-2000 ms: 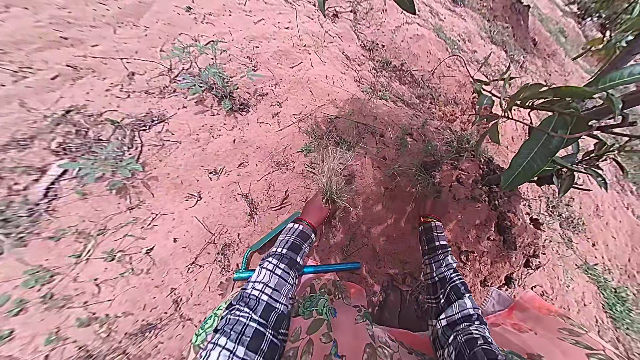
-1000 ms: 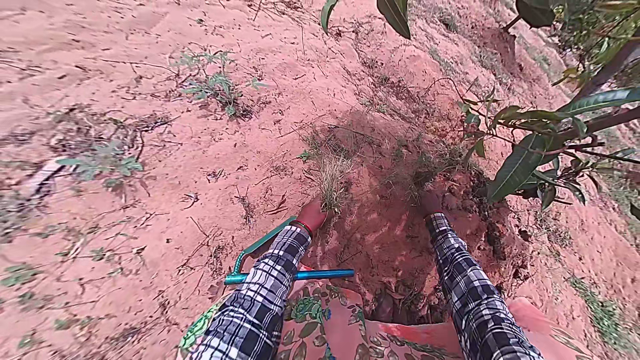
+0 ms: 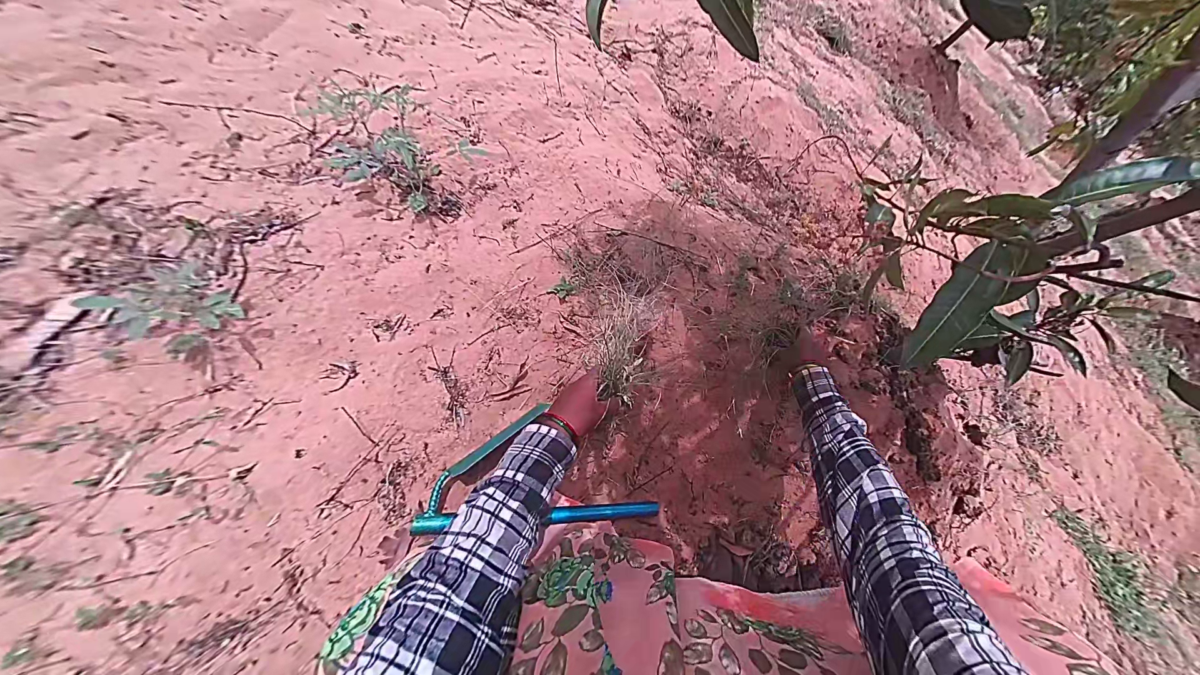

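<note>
My left hand (image 3: pixel 579 403), with a red bangle at the wrist, is closed on a tuft of dry grass (image 3: pixel 619 342) at the middle of the view. My right hand (image 3: pixel 804 352) reaches down to low grass and weeds (image 3: pixel 773 314) right of it; its fingers are shaded and blurred against the soil. Beneath my left forearm lies a hand tool with a blue tubular handle (image 3: pixel 605 512) and a flat green metal arm (image 3: pixel 492 442), joined at a bent corner. Both sleeves are checked black and white.
Leafy branches (image 3: pixel 966 300) hang in from the right, near my right hand. Small green weeds (image 3: pixel 394 159) grow on the reddish soil at upper left, with another plant (image 3: pixel 173 305) below. Floral cloth (image 3: pixel 600 600) covers my lap. The ground at right is rough and broken.
My right hand has moved forward from close to my lap to the weeds at the right. My left hand has stayed at the dry grass tuft.
</note>
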